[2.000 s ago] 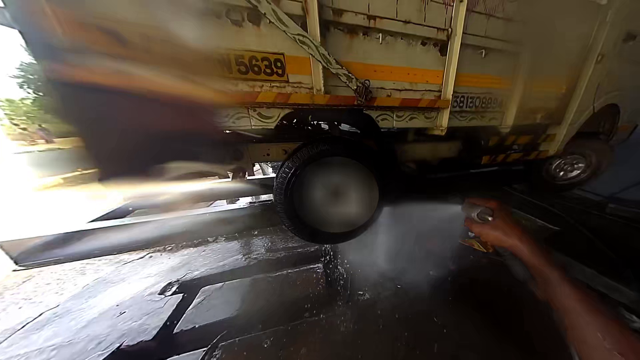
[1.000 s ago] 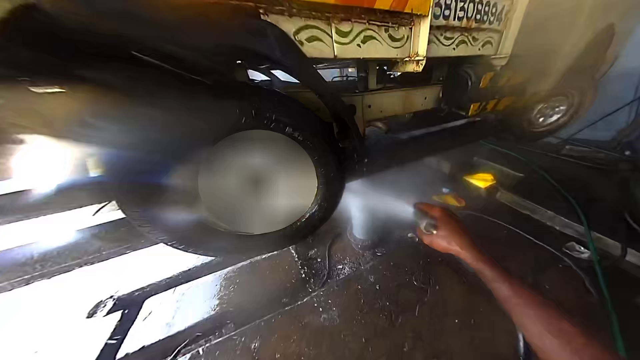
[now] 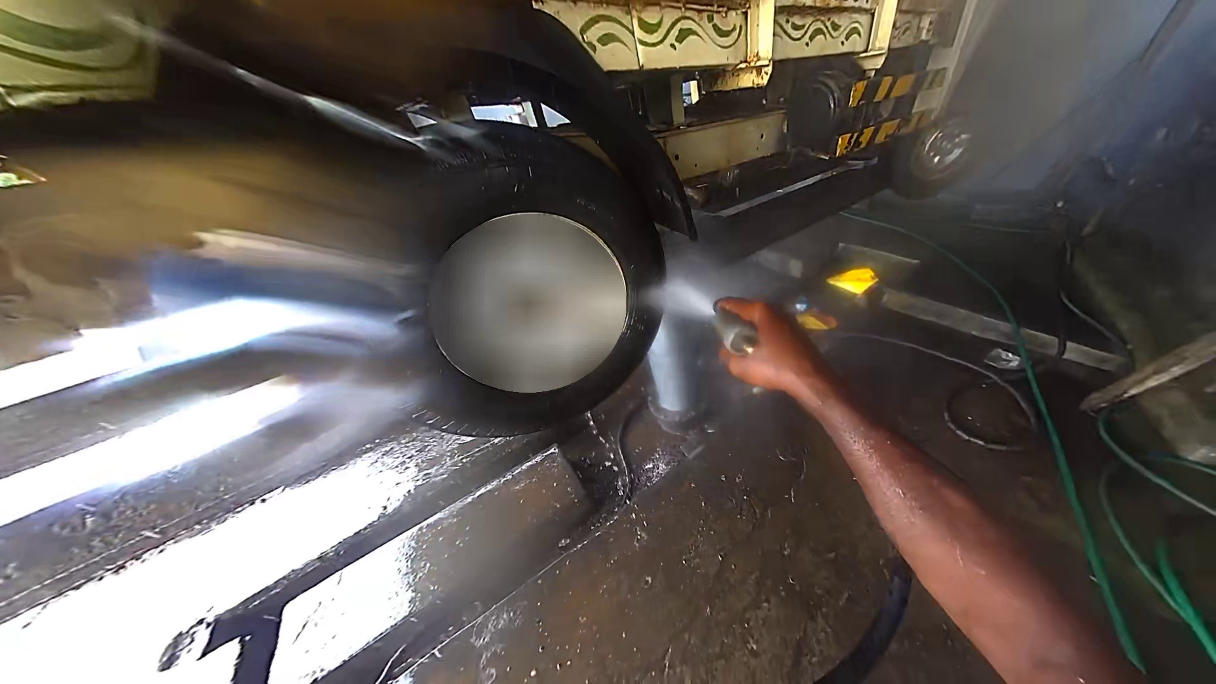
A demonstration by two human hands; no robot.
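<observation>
My right hand [image 3: 771, 347], reaching in from the lower right, is closed around a metal spray nozzle [image 3: 736, 332]. Water fans out from it to the left, onto the tread edge of the truck's rear tyre [image 3: 532, 418]. The wheel's round face [image 3: 529, 302] is a blurred grey disc with no detail. A black mudguard [image 3: 617, 114] curves over the tyre's upper right. Behind the spray, a pale metal post [image 3: 673, 370] stands beside the tyre. My left hand is out of view.
A green hose [image 3: 1031, 380] runs along the wet floor [image 3: 722, 551] at right. A thin hose lies looped near a wooden plank [image 3: 1154, 372]. Yellow objects [image 3: 852, 280] lie beyond my hand. The front wheel [image 3: 936, 157] is farther back, below the painted truck body [image 3: 665, 36].
The view has come much closer to the rear wheel and tilted lower. My right hand still holds the spraying nozzle, now nearer the tyre's right edge than two seconds ago.
</observation>
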